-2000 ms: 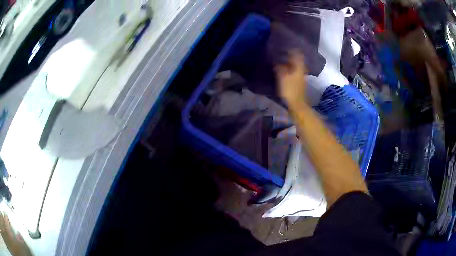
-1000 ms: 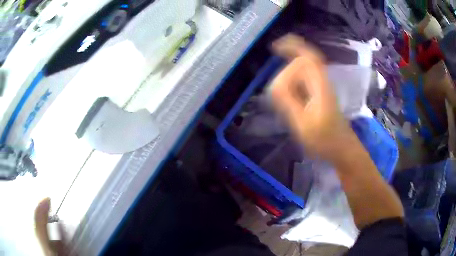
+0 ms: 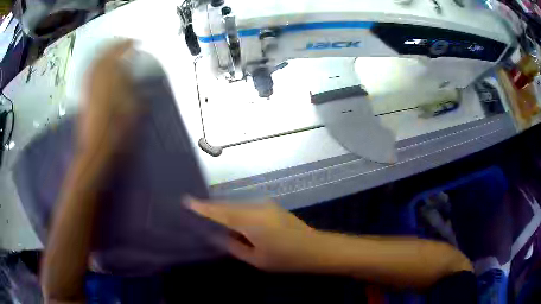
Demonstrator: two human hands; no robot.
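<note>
A dark grey panel (image 3: 154,178) lies over the left part of the table and hangs past its front edge. My left hand (image 3: 115,89), blurred, is on the panel's upper part, by a pale cloth piece (image 3: 145,64); its grip cannot be made out. My right hand (image 3: 255,228) holds the panel's lower right edge between thumb and fingers. A small curved pale piece (image 3: 356,127) with a dark strip lies right of the needle area, its tip over the ruler edge.
The white JACK machine head (image 3: 296,41) spans the back, with its presser foot area (image 3: 234,65) at centre. A yellow-green tool (image 3: 442,105) lies right on the bed. A grey ruler (image 3: 308,178) runs along the front edge. A blue basket (image 3: 415,205) stands below right.
The view has swung left to the machine. My right hand has moved from above the basket to the dark grey panel, now over the table. My left hand has come fully into view.
</note>
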